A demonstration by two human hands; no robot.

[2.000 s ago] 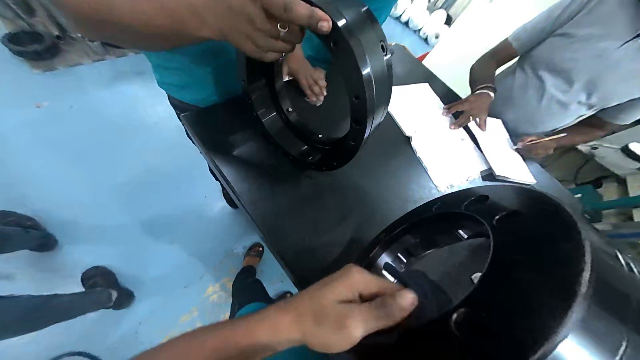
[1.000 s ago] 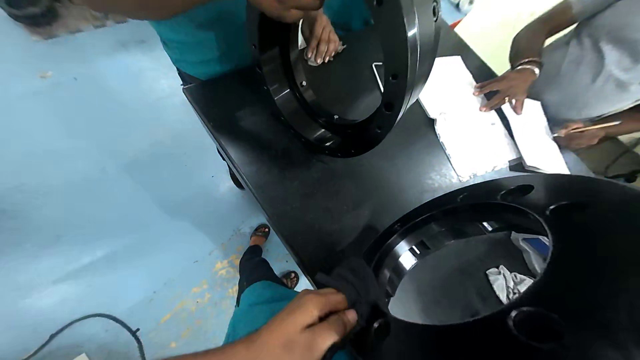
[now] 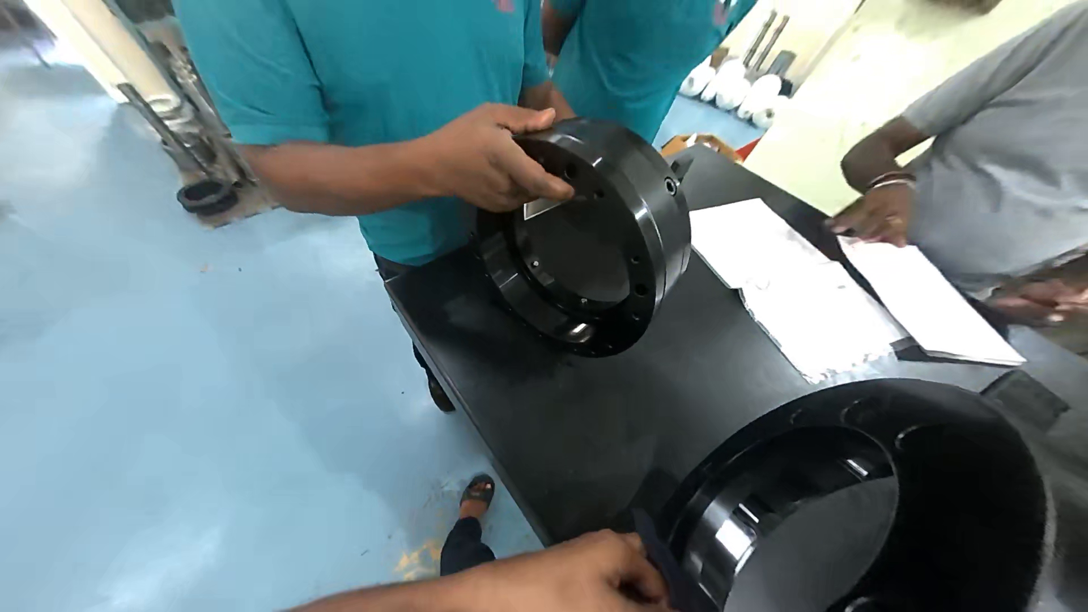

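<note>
My left hand point(image 3: 595, 574) enters from the bottom edge, its fingers closed on a dark cloth point(image 3: 665, 552) against the near left rim of a large black metal ring housing point(image 3: 969, 510). The housing stands at the lower right, with wide round openings and a shiny inner wall. My right hand is not in view. Across the table, a co-worker's hand point(image 3: 501, 161) rests on top of a second black metal ring point(image 3: 667, 225), which stands tilted on its edge and has bolt holes around its face.
The black table point(image 3: 544, 425) carries open paper sheets point(image 3: 782, 280) and a booklet point(image 3: 926, 297) under another person's hand. People in teal shirts stand beyond. A sandalled foot point(image 3: 478, 491) is beside the table's left edge. White rolls point(image 3: 731, 85) lie on the floor behind.
My left hand has moved down with the cloth along the housing's left rim. The co-worker's other hand, earlier inside the second ring, no longer shows there. The view has shifted upward.
</note>
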